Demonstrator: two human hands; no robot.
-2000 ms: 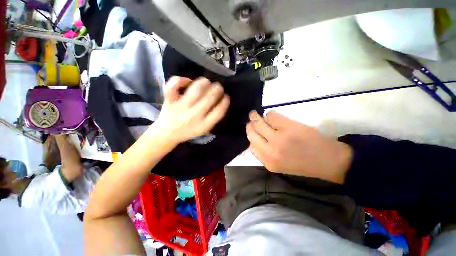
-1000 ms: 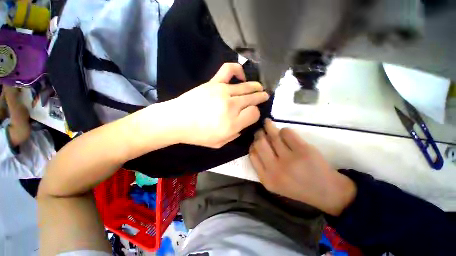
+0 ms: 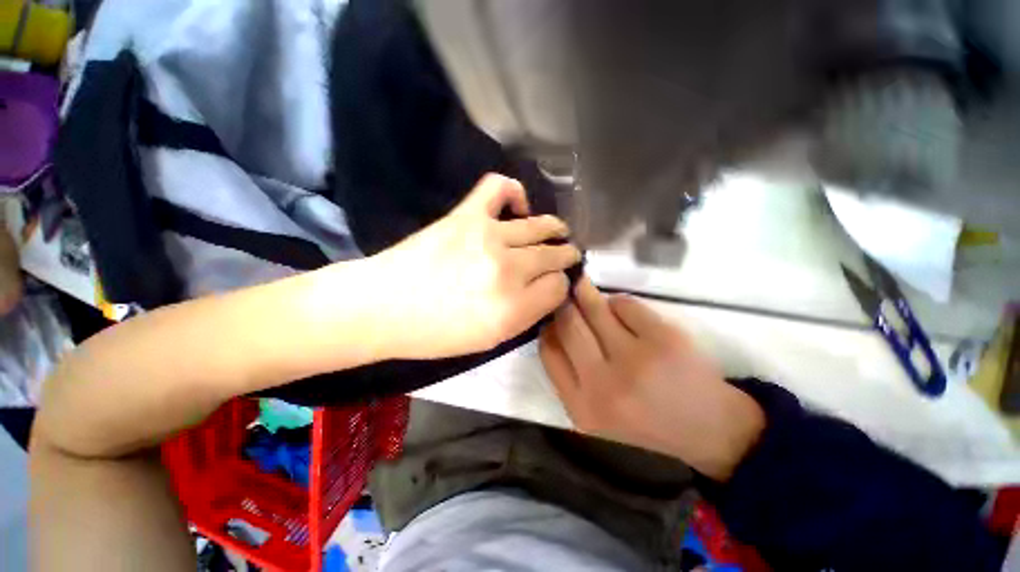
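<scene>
Black fabric [image 3: 392,134] lies left of the machine head, joined to pale grey cloth [image 3: 268,95] with black strips at the left. My left hand [image 3: 492,274] rests on the black fabric, fingers bent at its right edge beside the needle area. My right hand [image 3: 632,374] has its fingertips at the same edge, touching or nearly touching my left fingers. The sewing machine head [image 3: 671,101] is large and blurred above and hides the needle.
Blue-handled thread snips [image 3: 895,324] lie on the white table [image 3: 783,363] at the right, below a curled white sheet [image 3: 900,235]. A red basket [image 3: 319,480] stands under the table. A purple device [image 3: 25,129] and part of another person's arm [image 3: 9,268] show far left.
The view has moved closer to the machine head. My left hand has shifted from the middle of the black fabric to its right edge, and both hands' fingertips have come together there.
</scene>
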